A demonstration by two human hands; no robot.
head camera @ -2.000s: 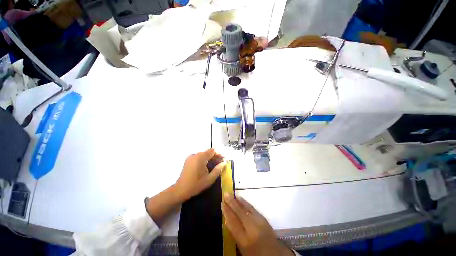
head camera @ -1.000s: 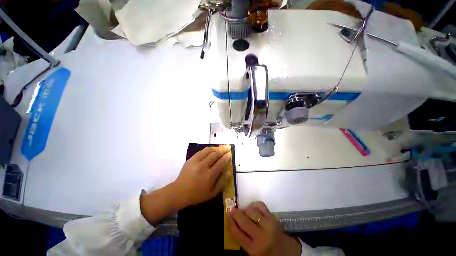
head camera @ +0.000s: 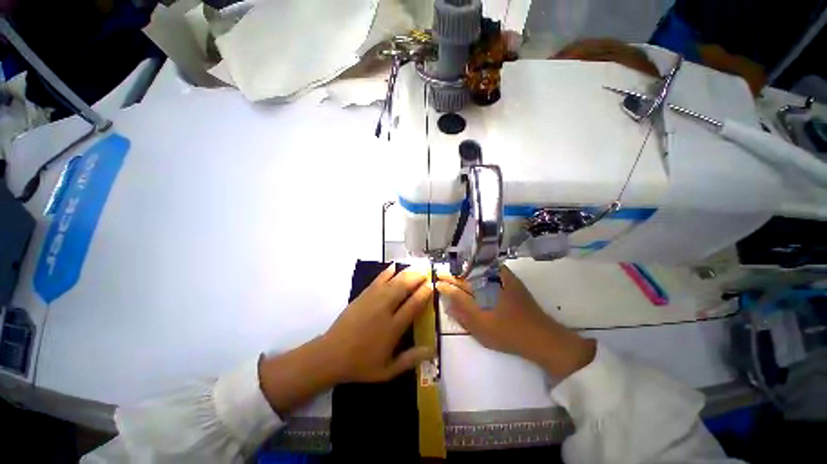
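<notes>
A black garment piece (head camera: 376,421) lies on the white table and hangs over its front edge. A yellow strip (head camera: 428,399) lies lengthwise along its right side, its far end near the needle area (head camera: 437,266). My left hand (head camera: 376,331) lies flat on the black piece, fingers spread, with fingertips on the strip's far part. My right hand (head camera: 494,317) is right of the strip, fingertips at the piece's edge close to the needle, partly behind the presser parts. The sewing machine (head camera: 544,136) has a white head with a blue stripe. The needle tip is lost in glare.
A blue JACK label (head camera: 82,217) is on the left tabletop. A pink and blue thin pair of tools (head camera: 646,283) lies on the machine bed. Cream sheets (head camera: 290,45) lie behind the machine. A measuring tape (head camera: 499,433) runs along the front edge.
The black piece and strip have moved up to the needle. My right hand has moved from the strip's near part to beside the needle. My left hand stays on the piece.
</notes>
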